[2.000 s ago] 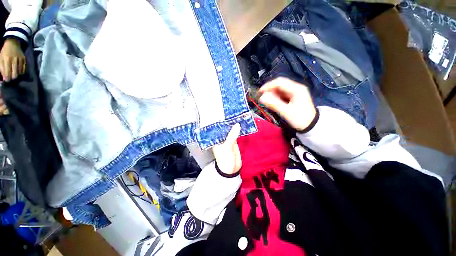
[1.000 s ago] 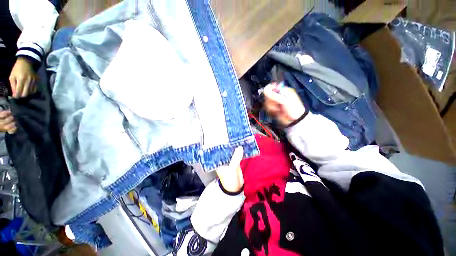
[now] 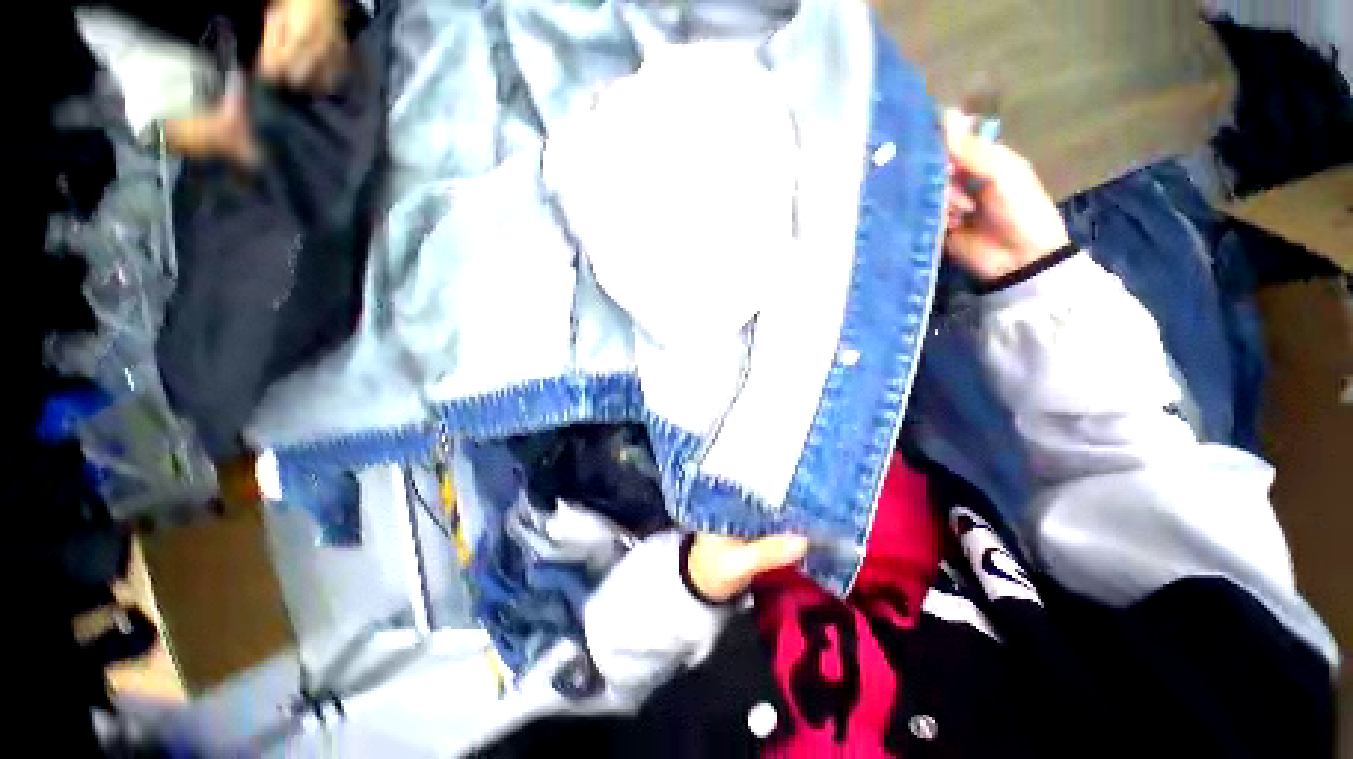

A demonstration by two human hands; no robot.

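Observation:
The denim jacket (image 3: 490, 282) lies inside out, pale side up, with a bright white panel inside and darker blue edges. My left hand (image 3: 746, 561) holds the lower corner, where the hem band (image 3: 519, 403) meets the front placket (image 3: 876, 297); its thumb lies on top and its other fingers are hidden underneath. My right hand (image 3: 997, 197) is at the placket's outer edge, higher up, with curled fingers. A small pale-blue glimpse shows at its fingertips. Blur hides whether it grips the edge or a tool.
Another person's hand (image 3: 301, 40) is on a black garment (image 3: 267, 282) at the upper left. A darker denim heap (image 3: 1172, 282) lies at right beside a cardboard box (image 3: 1313, 371). More crumpled denim (image 3: 542, 571) is below the hem. The brown table (image 3: 1068, 74) shows at the top.
My right hand has moved from beside the jacket up to the placket edge. The view has shifted, so the jacket corner and my left hand appear lower and further right.

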